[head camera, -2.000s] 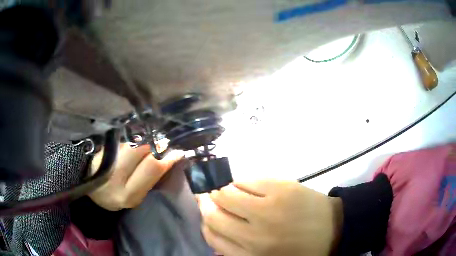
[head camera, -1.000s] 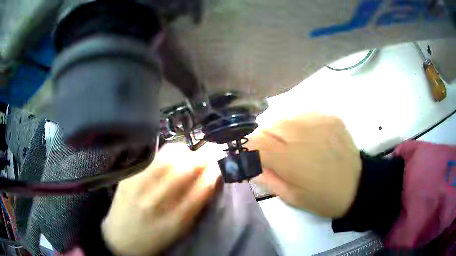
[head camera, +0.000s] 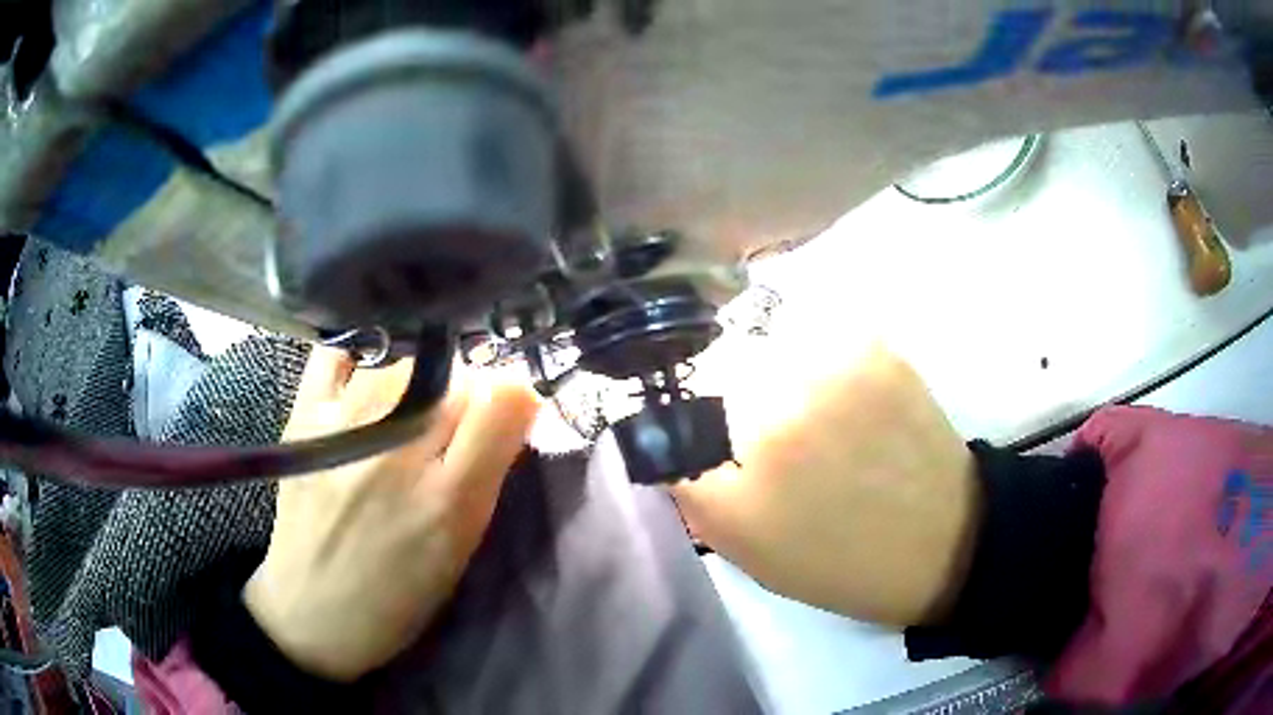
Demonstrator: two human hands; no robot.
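Observation:
Smooth grey cloth [head camera: 586, 601] runs from under the machine's needle area down over the table's front edge. Dark tweed-like cloth [head camera: 210, 461] lies at the left. My left hand [head camera: 384, 517] rests on the cloth left of the needle area, fingers pointing under the machine head. My right hand [head camera: 845, 489] lies at the right edge of the grey cloth, beside the black tension knob [head camera: 673, 440]; its fingertips are hidden behind the knob or in glare. The needle and presser foot are not clearly visible.
The cream machine head [head camera: 782, 154] with blue lettering spans the top. A grey round part [head camera: 415, 182] hangs close at upper left. A wooden-handled tool [head camera: 1198, 240] and a green-rimmed ring [head camera: 977, 175] lie on the bed at right.
My left hand has moved from near the needle area down and left onto the cloth. My right hand has shifted up and right. The view has shifted, and more grey cloth shows.

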